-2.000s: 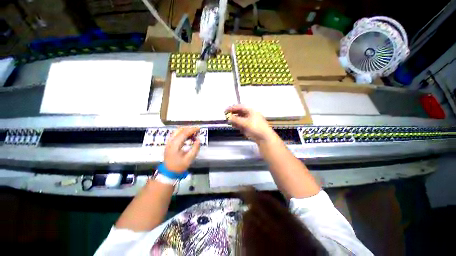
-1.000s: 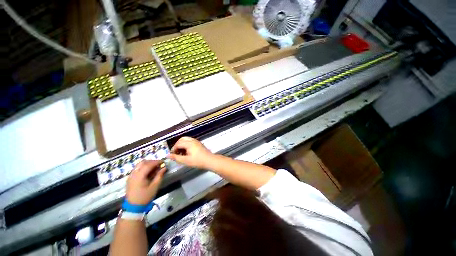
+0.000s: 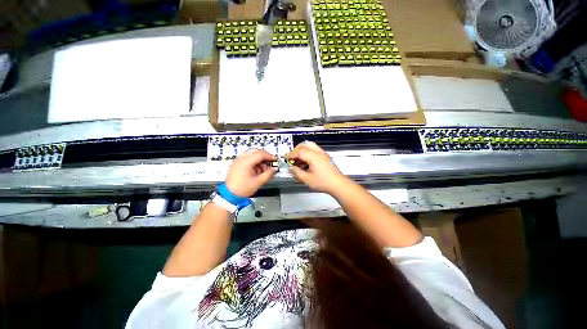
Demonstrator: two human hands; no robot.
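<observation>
A white PCB panel with rows of dark marks lies on the conveyor just beyond my hands. My left hand, with a blue band at the wrist, pinches a small yellow-and-black component at its fingertips. My right hand pinches another small dark and yellow component beside it. The fingertips of both hands nearly meet at the panel's near right edge. The fingers partly hide both pieces.
Foam trays with yellow components stand behind the conveyor, with a hanging dispensing gun over the left one. A white foam sheet lies left. Filled panels sit right, another panel far left. A fan stands back right.
The view turned left and back. Since two seconds ago, my right hand has come from the tray edge to beside my left hand at the panel's right end.
</observation>
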